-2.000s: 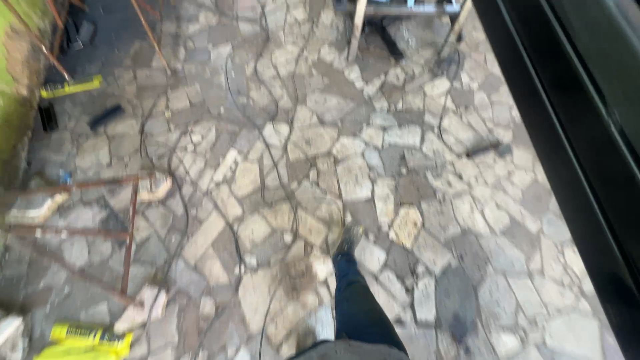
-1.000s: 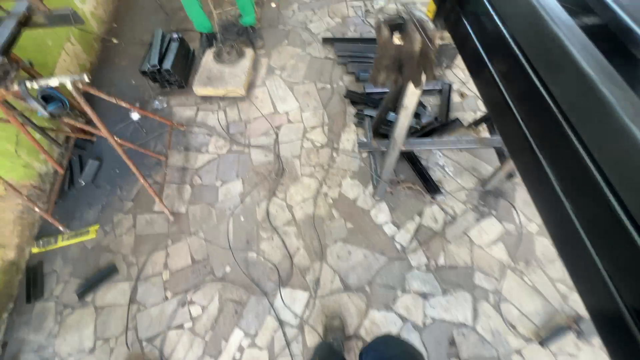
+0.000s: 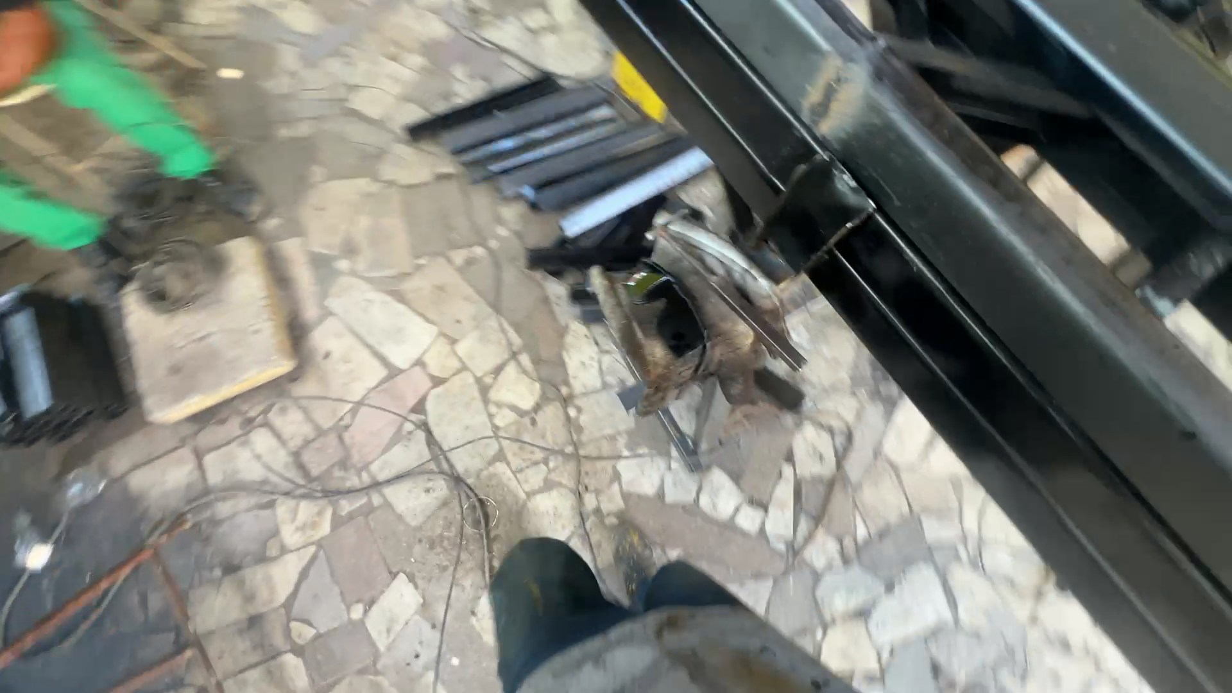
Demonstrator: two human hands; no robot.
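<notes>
Neither my left hand nor my right hand shows in the head view. My knees and a stained garment are at the bottom edge. A long black steel beam frame (image 3: 1001, 318) runs diagonally from the top middle to the lower right, with a small bracket (image 3: 818, 207) on its side. Beside it stands a rusty, dirty metal piece (image 3: 722, 356), whose exact kind is unclear, holding or carrying something dark with a green spot. Behind that, several dark metal bars (image 3: 568, 144) lie side by side.
A square slab (image 3: 217, 337) lies at left by a green metal stand (image 3: 125, 96); stacked black tubes (image 3: 48, 366) are beside it. Cables (image 3: 433, 472) cross the irregular stone paving. A rusty frame (image 3: 87, 602) is at lower left. A blurred orange-brown shape is at the top left corner.
The view has moved forward over the paving, so the slab, the green stand and the dark bars are nearer. The yellow strip at left has gone out of view.
</notes>
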